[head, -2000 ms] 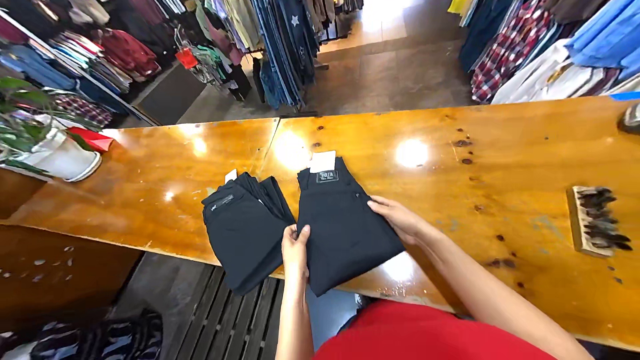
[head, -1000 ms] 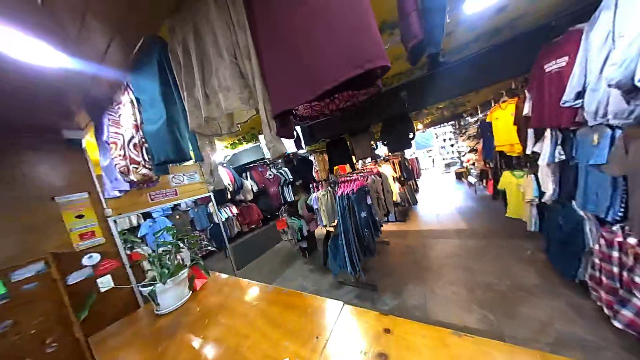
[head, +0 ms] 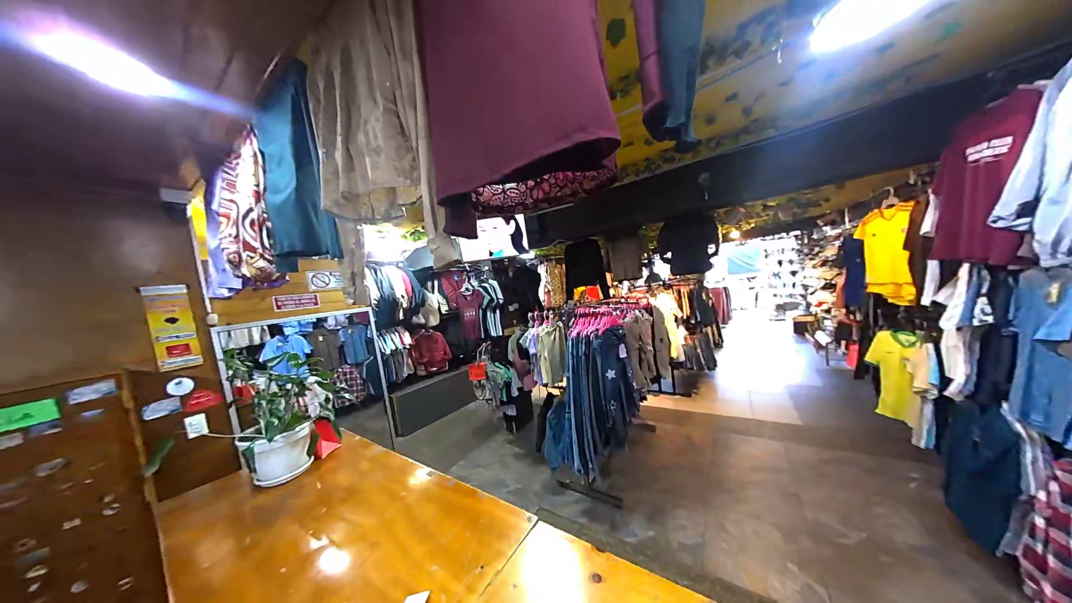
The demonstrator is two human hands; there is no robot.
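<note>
Neither my left hand nor my right hand shows in the head view now, so what they hold or touch is hidden. The varnished wooden counter [head: 360, 519] fills the lower left and middle. A small piece of white tag or paper [head: 417, 597] peeks in at the bottom edge of the view. On the counter's far left stands a leafy plant in a white pot [head: 280, 455], with a red object [head: 327, 439] right beside it.
Beyond the counter, a rack of jeans [head: 590, 394] stands on the grey floor [head: 737, 494]. Garments hang overhead, among them a maroon one [head: 519, 92]. More clothes, with a yellow shirt [head: 888, 251], line the right side. A wooden panel with stickers [head: 67, 502] is at left.
The view has swung up from the counter to the shop. Two seconds ago both hands were on folded black trousers, with a second dark pair at their left; hands and trousers are now out of view.
</note>
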